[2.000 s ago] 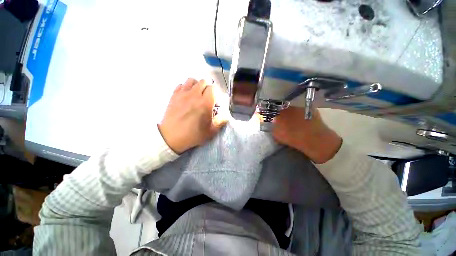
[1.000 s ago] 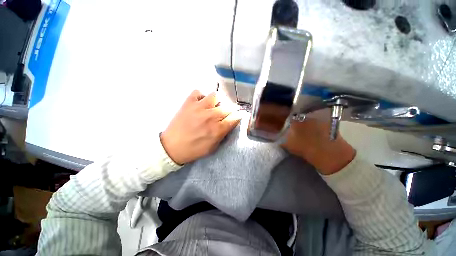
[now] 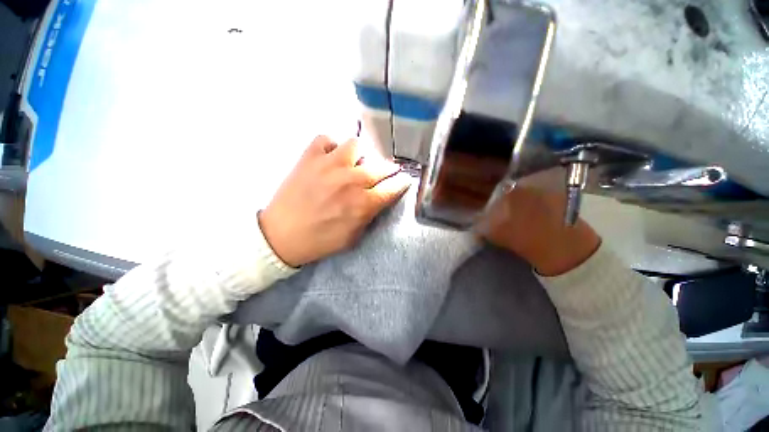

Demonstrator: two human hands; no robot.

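A grey fabric panel (image 3: 371,291) runs from under the sewing machine head (image 3: 641,76) over the table's front edge towards my lap, with a seam line across it. My left hand (image 3: 325,202) lies on the panel's upper left part, its fingertips bent close to the needle area. My right hand (image 3: 540,228) is on the panel's right side, its fingers hidden behind the machine's shiny metal take-up guard (image 3: 485,118). The needle and presser foot are mostly hidden by the guard and glare.
The white table (image 3: 169,152) bears a blue JACK label (image 3: 55,76) at its left end. A dark flat box (image 3: 717,302) lies at the right. A brown box or wood piece (image 3: 38,346) shows at the lower left.
The view has shifted, so the machine head appears larger and further left over the work. My left hand's fingers are more bent and nearer the needle than two seconds ago.
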